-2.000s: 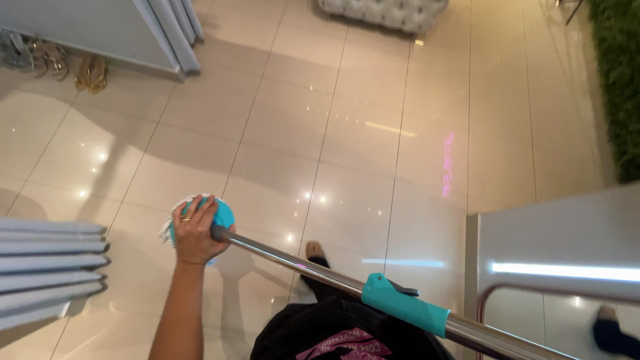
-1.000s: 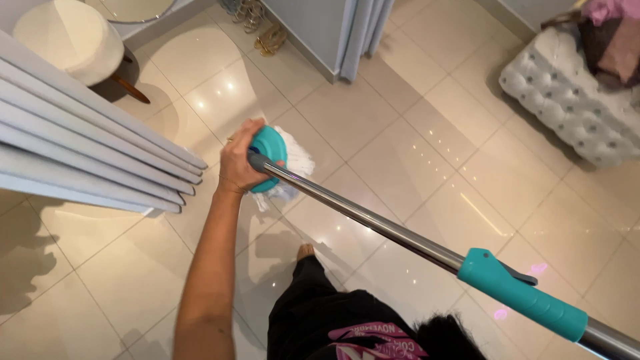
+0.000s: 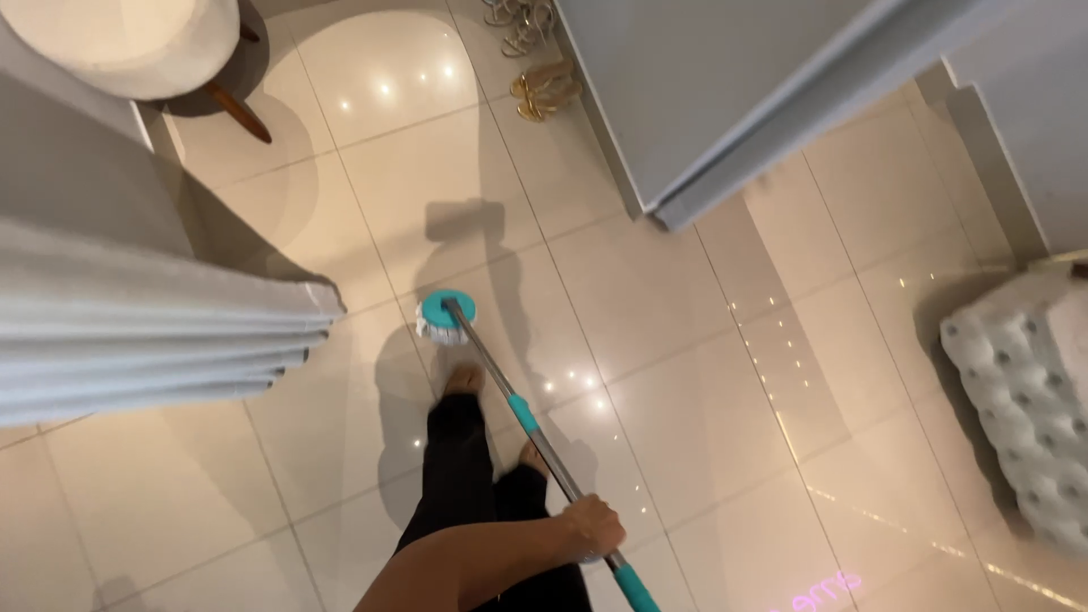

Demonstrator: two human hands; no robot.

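A spin mop (image 3: pixel 447 309) with a round teal head and white strands is in front of my feet, at or just above the tiled floor. Its metal pole (image 3: pixel 557 469) has a teal collar (image 3: pixel 522 413) partway along and a teal sleeve (image 3: pixel 633 588) near the bottom edge of the view. My left hand (image 3: pixel 593 527) grips the pole just above that teal sleeve. Past the lower edge the pole runs out of sight, and my right hand does not show.
At left hangs a pleated grey curtain (image 3: pixel 161 331); a round cream stool (image 3: pixel 127 38) on wooden legs stands behind it. Sandals (image 3: pixel 544 87) lie beside a grey partition (image 3: pixel 671 76). A tufted ottoman (image 3: pixel 1024 408) is at far right. Glossy tiles (image 3: pixel 663 314) lie between.
My left hand was on the teal mop head and now holds the pole farther up. The mop head has moved down toward the floor near my feet.
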